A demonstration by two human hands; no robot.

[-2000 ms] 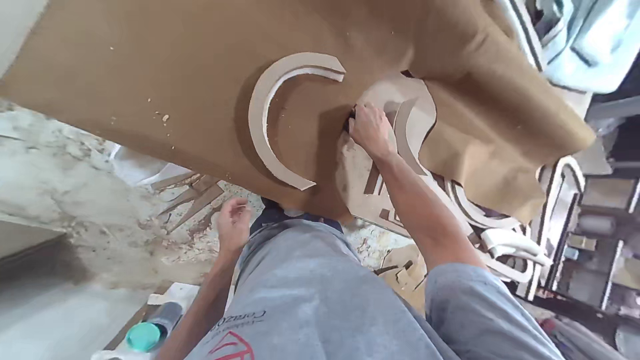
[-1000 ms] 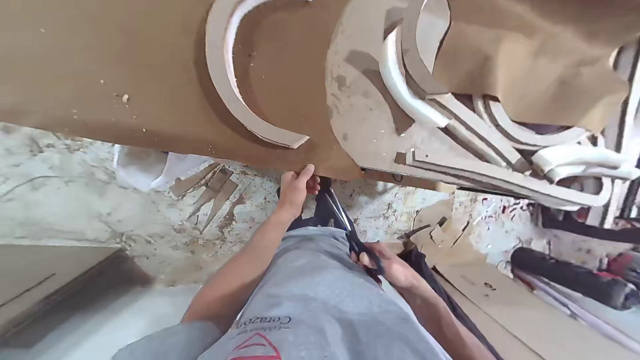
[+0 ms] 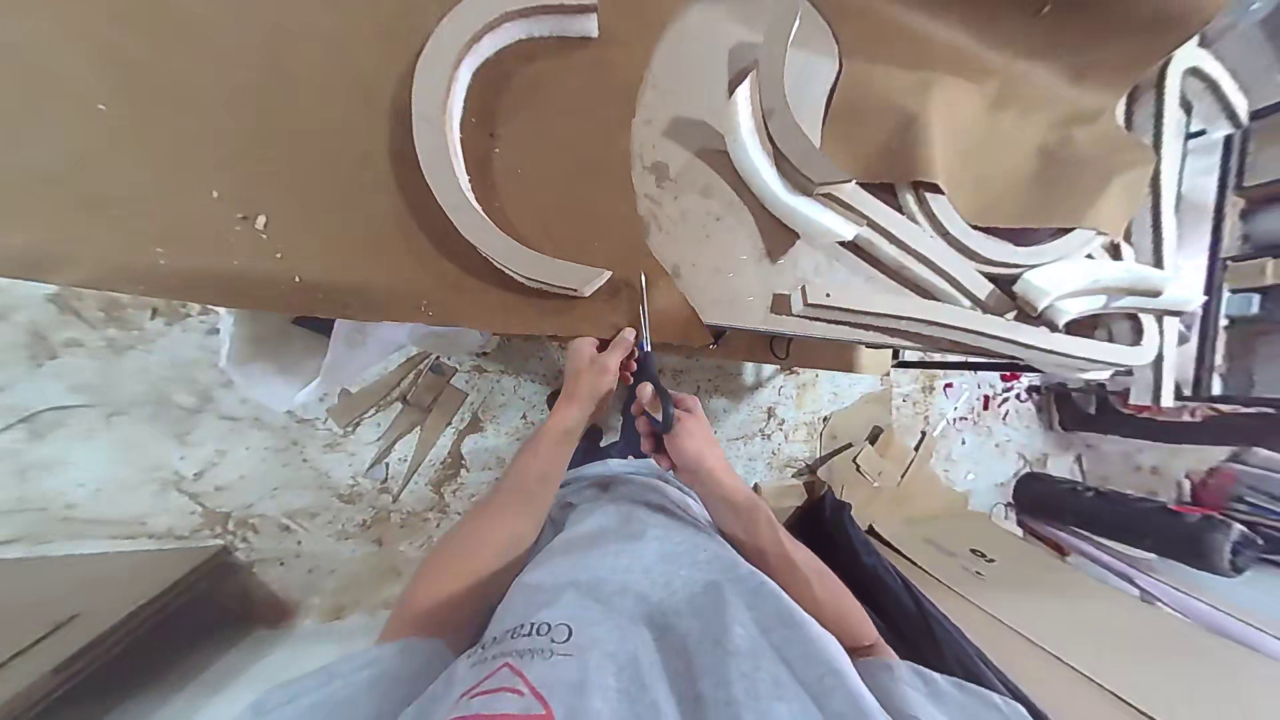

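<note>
My right hand (image 3: 680,430) grips the dark handles of a pair of scissors (image 3: 645,340), whose blades point away from me over the edge of brown sheet material (image 3: 300,160). Just left of the blades, my left hand (image 3: 598,368) pinches at that edge with thumb and fingers; what lies between them is hard to make out. A curved, C-shaped piece with a pale face and white foam-like inner edge (image 3: 435,130) rests on the brown sheet beyond my left hand. To the right of the blades lies a pale, stained flat surface (image 3: 690,180).
Curved and straight pale strips (image 3: 930,320) are piled at the right, near a raised fold of brown material (image 3: 1000,130). Brown offcuts (image 3: 420,410) lie on the stained floor at left. Flat boards (image 3: 1080,620) and a black roll (image 3: 1130,525) are at lower right.
My right hand has come from the pale surface down to my body and then up to the sheet's edge with scissors. My left hand has moved up to that edge. The view has shifted.
</note>
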